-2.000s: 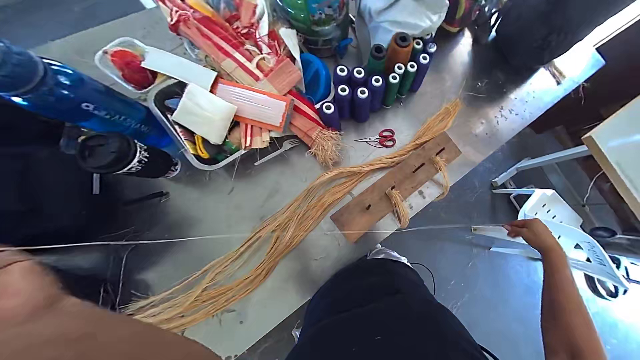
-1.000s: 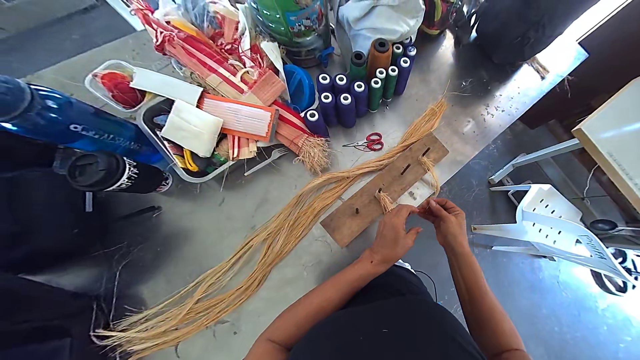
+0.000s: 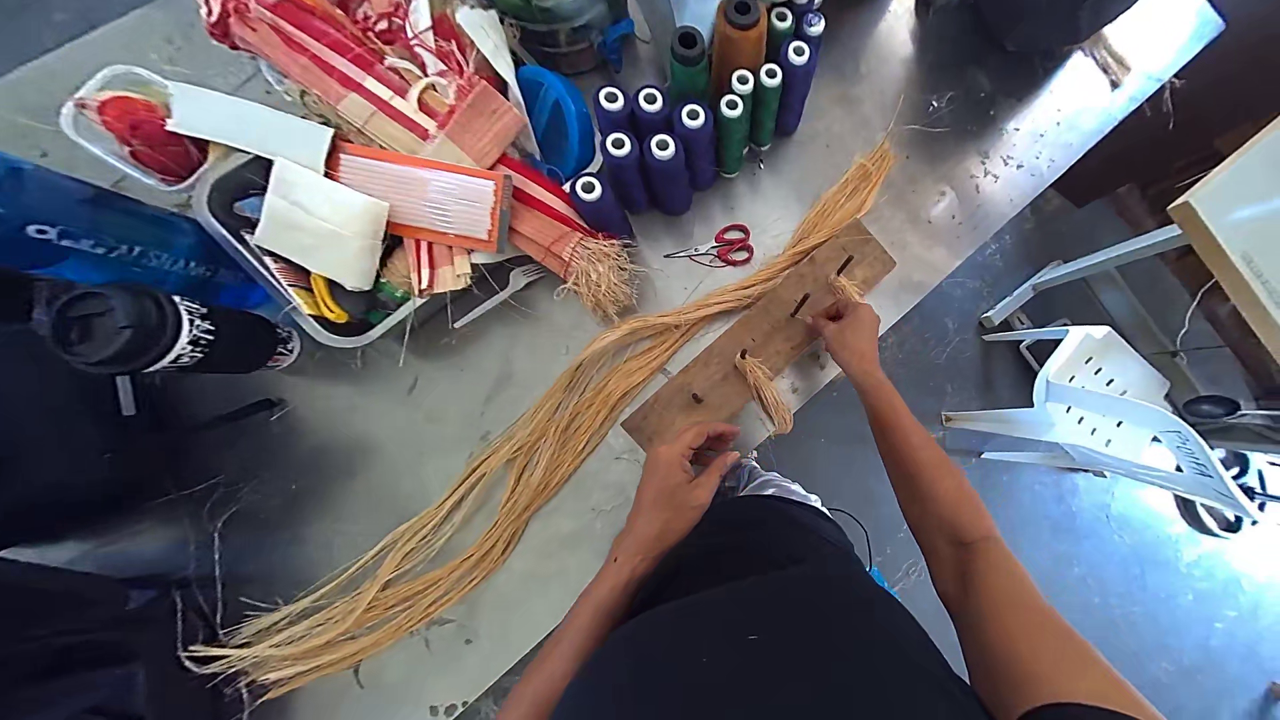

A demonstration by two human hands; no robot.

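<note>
A wooden board [image 3: 690, 370] with several upright metal pegs lies at the table's near edge. Small bundles of fiber, one of them a looped tuft [image 3: 765, 393], hang from two pegs. My right hand [image 3: 848, 330] has its fingertips pinched together at the board's near edge, by the upper bundle; whether a strand is between them cannot be told. My left hand [image 3: 690, 475] is at the board's lower left end, fingers curled apart, with nothing visible in it. A long bundle of straw-coloured fiber strands [image 3: 530, 440] runs along the board's far side and down the table.
Red-handled scissors [image 3: 728, 246] lie beyond the fiber bundle. Several thread spools [image 3: 668, 170] stand behind them. At the left are a plastic tray [image 3: 350, 338] of supplies, a plastic fork [image 3: 500, 296], woven red strips [image 3: 400, 90] and a black-lidded tumbler [image 3: 180, 333]. A white plastic chair [image 3: 1110, 400] stands at the right.
My hands were together near the board's middle a second ago and are now apart, the left toward the board's lower left end. Two seconds ago a long strand stretched between them.
</note>
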